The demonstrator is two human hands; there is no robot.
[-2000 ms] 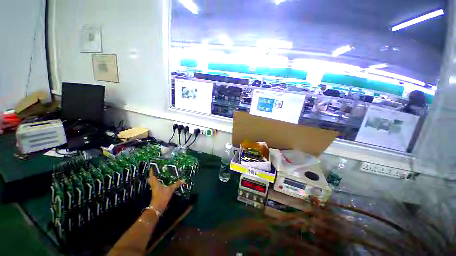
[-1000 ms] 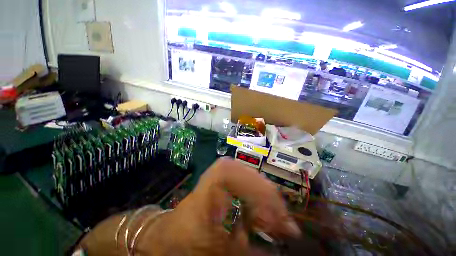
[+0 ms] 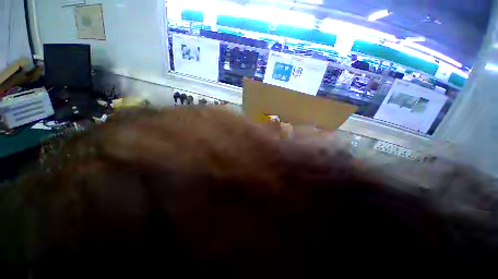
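A dark brown, blurred mass [image 3: 218, 190] very close to the camera covers most of the lower view. I cannot tell if it is hair or part of an arm. Neither my left hand nor my right hand can be made out. The green circuit boards in the rack [image 3: 57, 144] show only as a blurred sliver at the left, above the mass. The rest of the bench work area is hidden.
At the left are a black monitor [image 3: 67, 65] and a white slotted box [image 3: 26, 107]. A brown cardboard sheet [image 3: 297, 103] stands below the window. A white power strip [image 3: 401, 150] is on the right wall.
My left hand was at the racked boards, then large and close over the bench; now it cannot be made out. The dark mass hides the rack and instruments. The background has shifted left and up.
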